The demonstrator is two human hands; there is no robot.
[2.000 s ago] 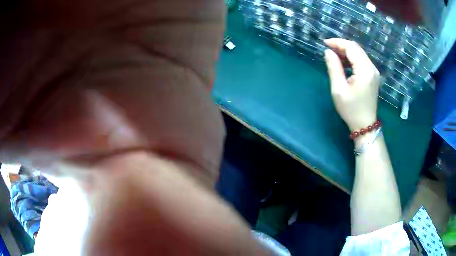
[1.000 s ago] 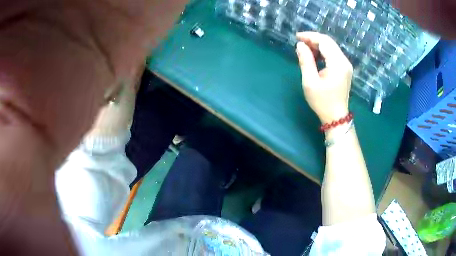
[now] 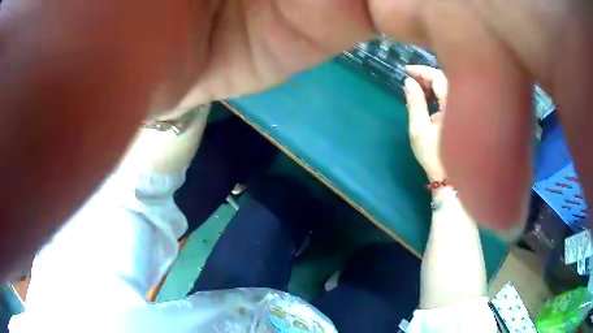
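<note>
My left hand [image 3: 279, 45] is very close to the camera, large and blurred across the top and left. Its palm faces the camera, its fingers are spread with nothing seen in them, and one finger points down at the right. A metal watch is on its wrist. My right hand [image 3: 424, 123] is by the near edge of the clear plastic trays [image 3: 377, 57], thumb and forefinger close together. Whether it pinches anything cannot be told. A red bead bracelet is on its wrist. Most of the trays are hidden behind my left hand.
The dark green bench [image 3: 325, 123] has a pale wooden edge running down to the right. At the right are a blue plastic basket [image 3: 564, 192], a white dotted strip [image 3: 513, 309] and a bright green bottle [image 3: 562, 311]. My legs are below the bench edge.
My left hand has spread over more of the top of the view, now hiding most of the trays and the small part on the bench. My right hand stays by the tray edge.
</note>
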